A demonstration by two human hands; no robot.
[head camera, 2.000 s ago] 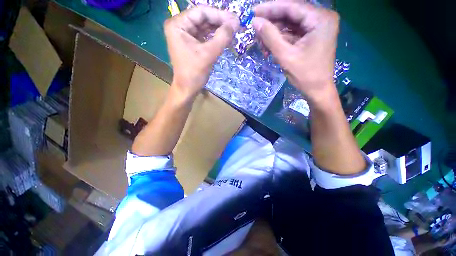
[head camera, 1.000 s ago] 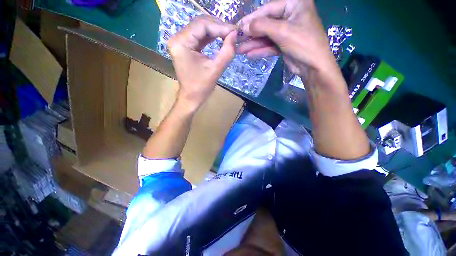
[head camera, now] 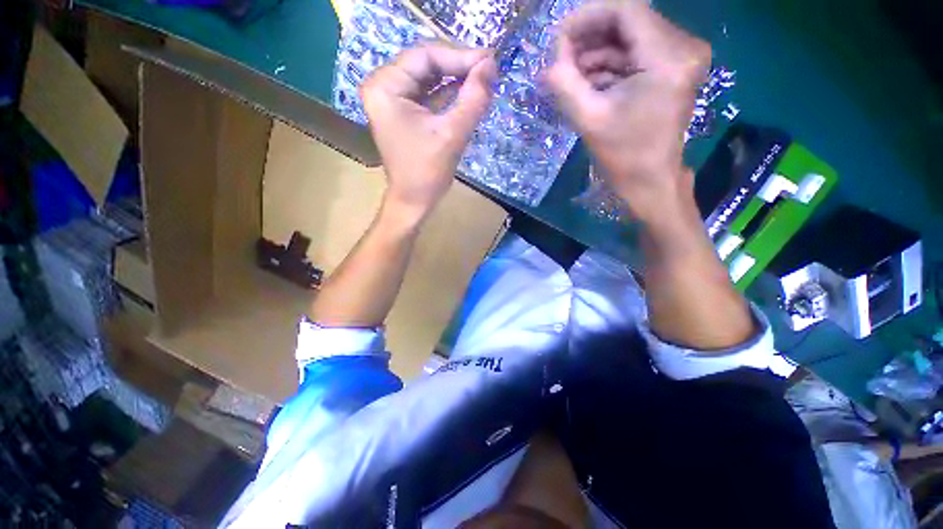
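Note:
My left hand [head camera: 429, 124] is raised over the trays with thumb and index fingertips pinched together. Any part between them is too small to make out. My right hand [head camera: 631, 103] is a little to the right, blurred, with curled fingers; its fingertip contents cannot be told. The hands are apart. Below them lie clear blister trays [head camera: 512, 155] with shiny pockets. A small open carton of silver pieces [head camera: 476, 19] sits on the trays at the top edge. Loose silver pieces [head camera: 711, 101] lie on the green bench to the right of my right hand.
A large open carton [head camera: 233, 294] stands below the bench edge at left, with a dark cross-shaped part [head camera: 290, 258] inside. A green and black printed box [head camera: 776, 207] and a white-and-black unit [head camera: 863, 274] are on the bench at right. A clear bag [head camera: 600, 196] lies near my right wrist.
My hands were together at the fingertips a second ago and are now apart. The right hand has moved right; the left has shifted slightly right.

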